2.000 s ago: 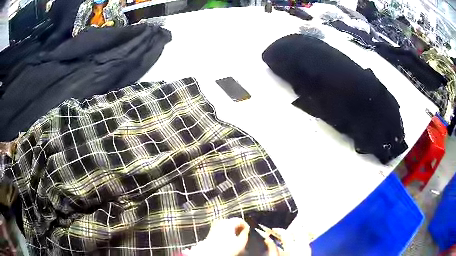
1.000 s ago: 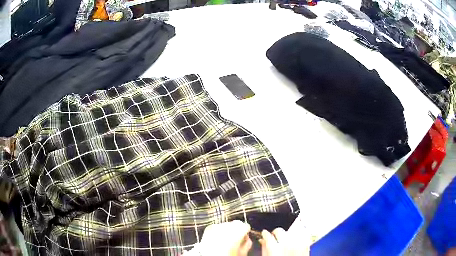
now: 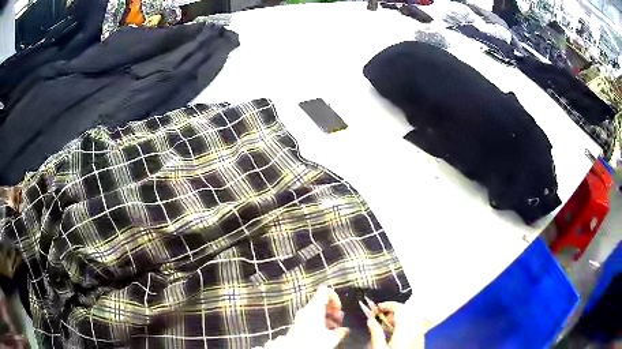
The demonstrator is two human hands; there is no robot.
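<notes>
A black plaid shirt (image 3: 225, 225) with white and yellowish check lines lies spread in front of me. Its plain black lining (image 3: 354, 307) shows at the turned near corner, between my hands. My left hand (image 3: 317, 324) is at the bottom edge of the view, its fingers curled on the shirt's near edge beside the lining. My right hand (image 3: 397, 326) is just right of it, closed on small pointed metal snips (image 3: 369, 308). Their tips point up and left over the black lining. Both hands are overexposed and partly cut off by the picture's edge.
On the white table (image 3: 341, 163), a dark phone (image 3: 323, 115) lies beyond the shirt. A large black garment pile (image 3: 102, 82) is at far left, a folded black garment (image 3: 470, 123) at right. A blue bin (image 3: 511, 300) and red stool (image 3: 583, 211) stand beyond the right edge.
The hands were together at the black lining one second ago. Now they are apart, and the snips' tips show again between them. The shirt lies almost as before.
</notes>
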